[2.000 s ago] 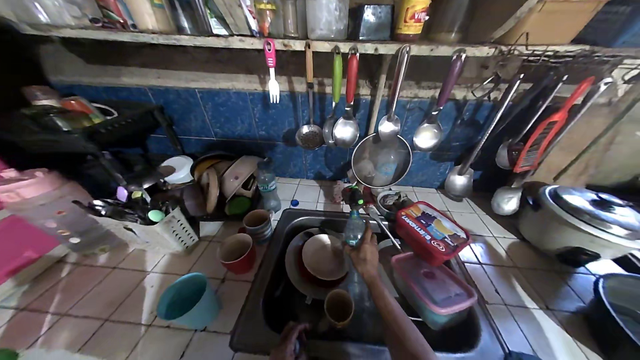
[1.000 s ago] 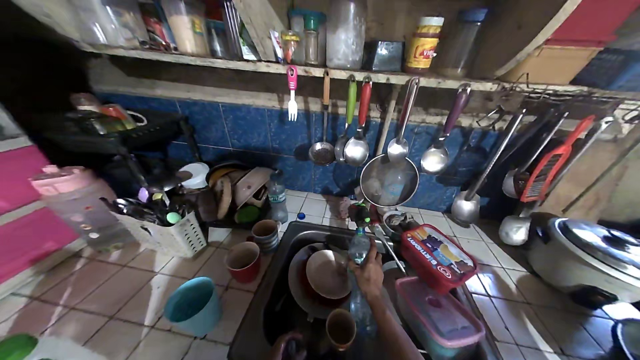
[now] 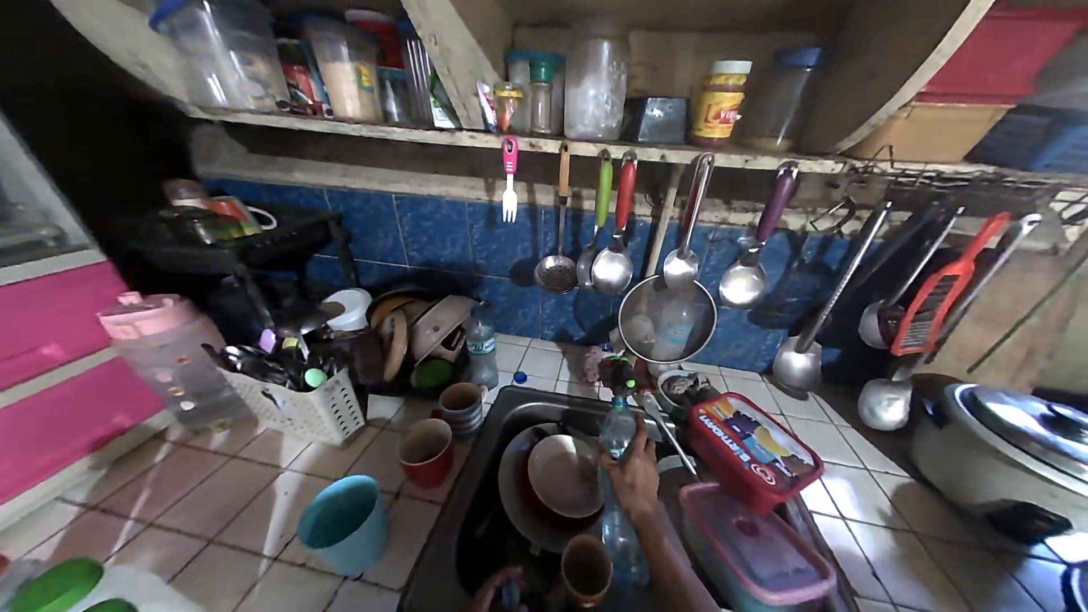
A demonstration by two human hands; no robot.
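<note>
My right hand (image 3: 633,476) reaches over the sink's right part, its fingers around a clear plastic bottle (image 3: 617,429) below something green. Another clear plastic piece (image 3: 625,544), perhaps a bottle, lies beneath my wrist. At the sink's lower left, my left hand (image 3: 500,591) is partly cut off by the frame edge; a small bluish thing shows at its fingers, too unclear to name. Inside the dark sink (image 3: 450,510), a pale bowl (image 3: 564,476) rests on larger dishes, and a brown cup (image 3: 586,569) stands before them.
Left of the sink are a teal cup (image 3: 344,527), a red cup (image 3: 425,455), a striped cup (image 3: 461,410) and a white utensil basket (image 3: 297,408). A red plastic tub (image 3: 756,450) and a pink-lidded container (image 3: 756,544) sit at right. Ladles (image 3: 612,268) hang behind.
The view has tilted upward, showing more of the shelf. My right hand stays at the clear bottle. My left hand remains low in the sink, with no plain change in its hold.
</note>
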